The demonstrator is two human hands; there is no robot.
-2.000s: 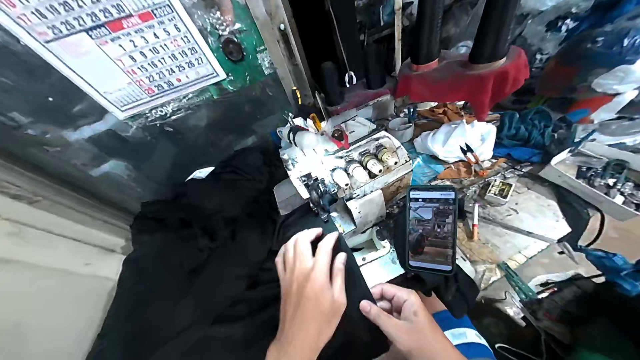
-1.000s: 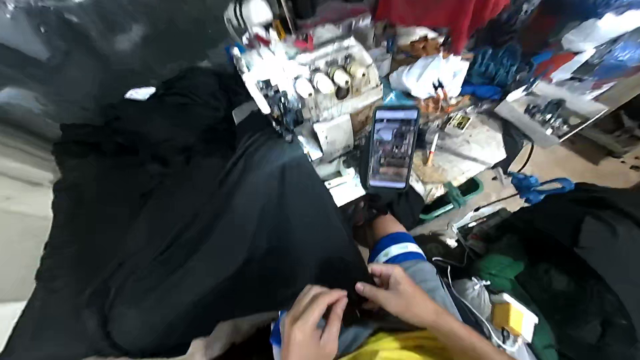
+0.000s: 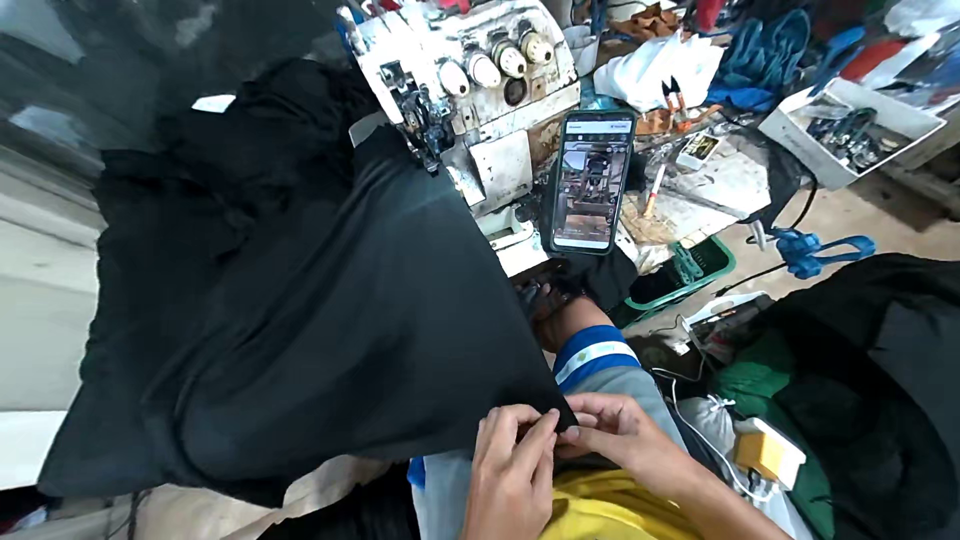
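Black fabric (image 3: 360,322) spreads over the left and middle of the view, its far end lying at the presser foot area of an overlock sewing machine (image 3: 480,82). Over my lap, my left hand (image 3: 517,457) pinches the near corner of the cloth between thumb and fingers. Touching that same corner from the right, my right hand (image 3: 619,435) grips its edge with the fingertips. The two hands are side by side, fingertips nearly meeting. A smartphone (image 3: 592,184) with a lit screen stands to the right of the machine.
Orange-handled snips (image 3: 679,101), a white plastic bag (image 3: 660,67) and a small box (image 3: 697,150) are on the worktable. A white box of metal parts (image 3: 855,131) sits at the right. Below are a green basket (image 3: 679,281), dark cloth (image 3: 855,375) and a white cable (image 3: 697,435).
Both hands have moved from beside the machine toward my lap, where they pinch the fabric's near corner. The view has swung down and to the right.
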